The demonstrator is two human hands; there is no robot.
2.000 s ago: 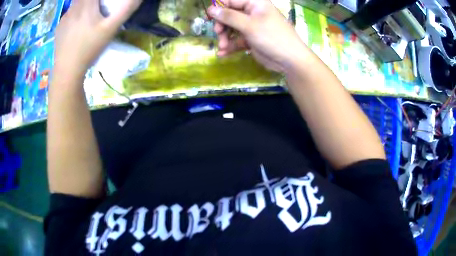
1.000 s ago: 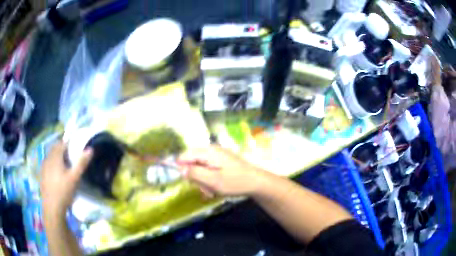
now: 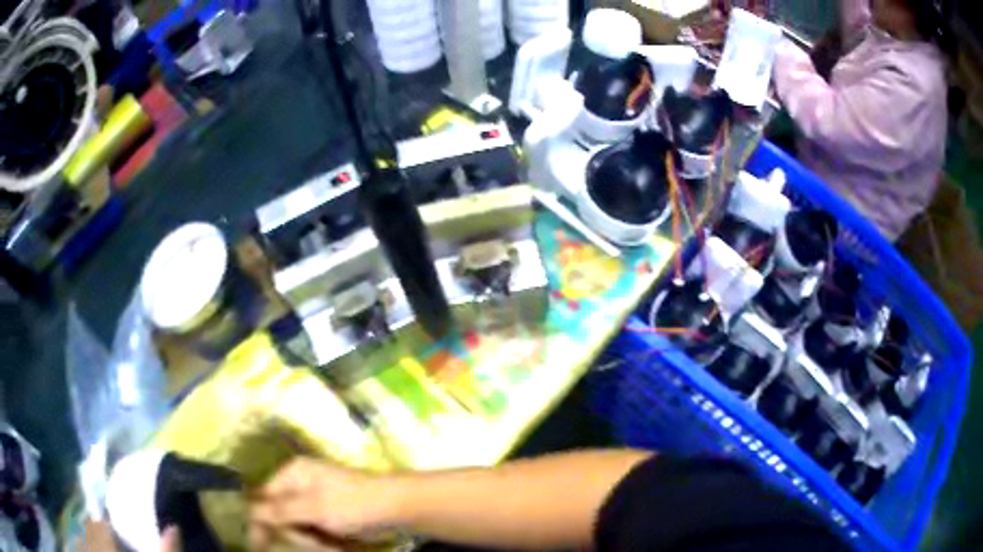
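Note:
A camera head (image 3: 135,500), white shell with a black part, is at the lower left over the yellow pad (image 3: 243,394). My left hand (image 3: 101,537) is mostly cut off by the bottom edge; its fingertips and thumb hold the white and black piece. My right hand (image 3: 313,505) is blurred beside the black part, fingers bent together; what they pinch, if anything, is hidden.
Two screw feeders (image 3: 313,210) stand behind the pad, with a thick black cylinder (image 3: 401,243) between them. A round tub (image 3: 185,276) and clear bag (image 3: 113,377) are left. Camera heads (image 3: 628,185) sit near the blue crate (image 3: 905,313). A person in a pink sleeve (image 3: 830,119) is upper right.
The view has swung right and up, showing more of the crate and bench back. The camera head and my hands now sit lower in the picture; my left hand is mostly cut off.

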